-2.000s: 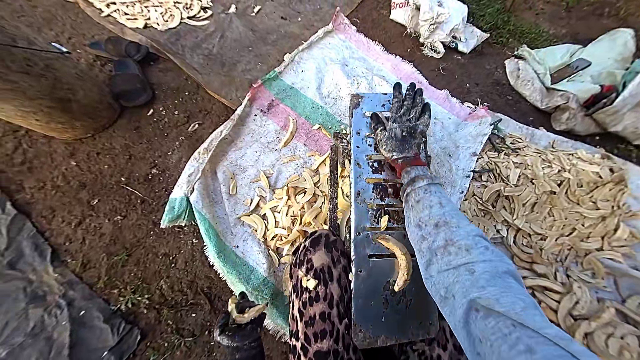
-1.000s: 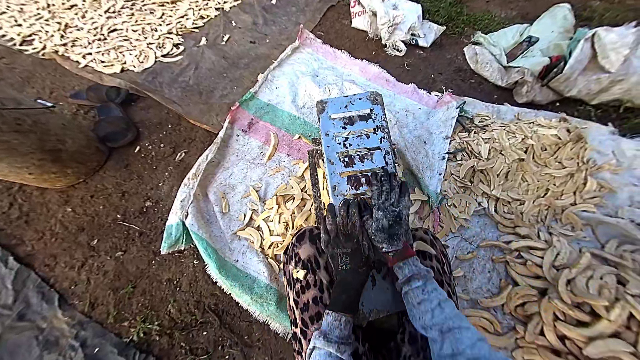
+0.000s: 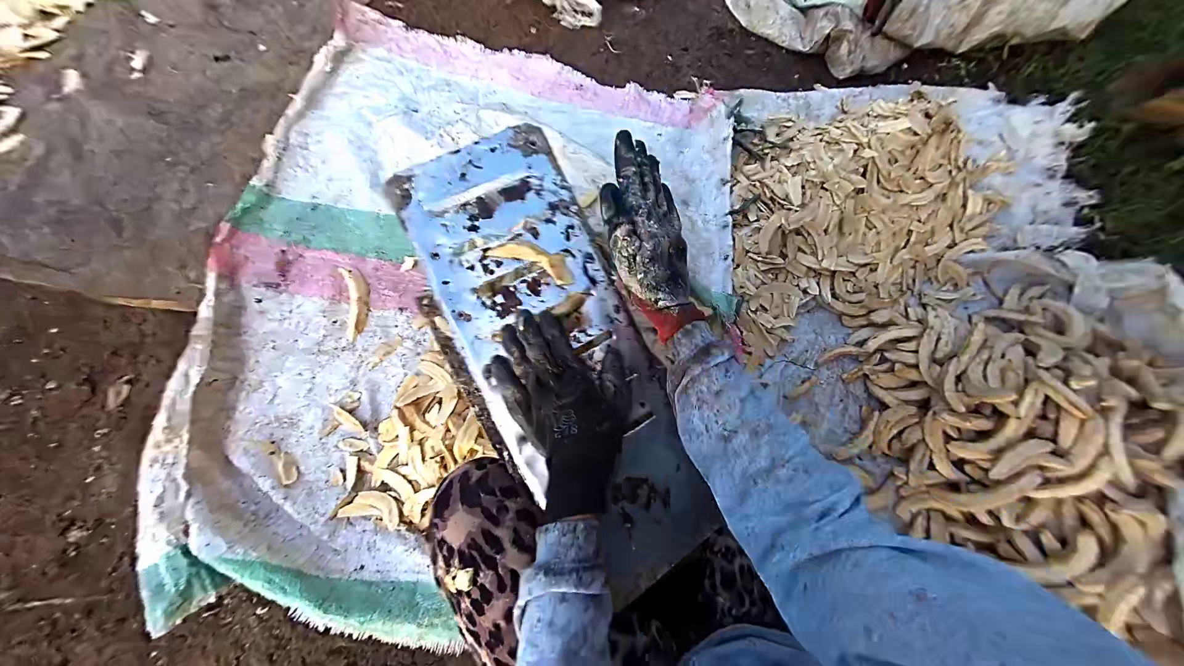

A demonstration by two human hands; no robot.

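Note:
A slotted metal slicing board (image 3: 462, 222) lies tilted across my lap, wet and stained dark. My left hand (image 3: 564, 398), in a black glove, rests on its lower middle with fingers spread; whether a piece lies beneath the palm is hidden. My right hand (image 3: 647, 227), in a dirty black glove with a red cuff, is held flat just beyond the board's right edge, with nothing seen in it. A pale yellow peeled slice (image 3: 532, 259), banana-like, lies on the slots above my left hand. Fresh cut slices (image 3: 416, 444) are heaped on the woven sack to the board's left.
The woven plastic sack (image 3: 305, 370) with green and pink stripes spreads under the board. At the right are a heap of thin slices (image 3: 851, 194) and a heap of whole peeled curved pieces (image 3: 1036, 416). Crumpled sacks (image 3: 971, 23) lie at the top; a dark sheet (image 3: 157, 157) at upper left.
My hands were together on the lower board a second ago; my right hand has since moved off to the right and forward. A yellow slice now shows on the slots. The view has shifted nearer and rightward.

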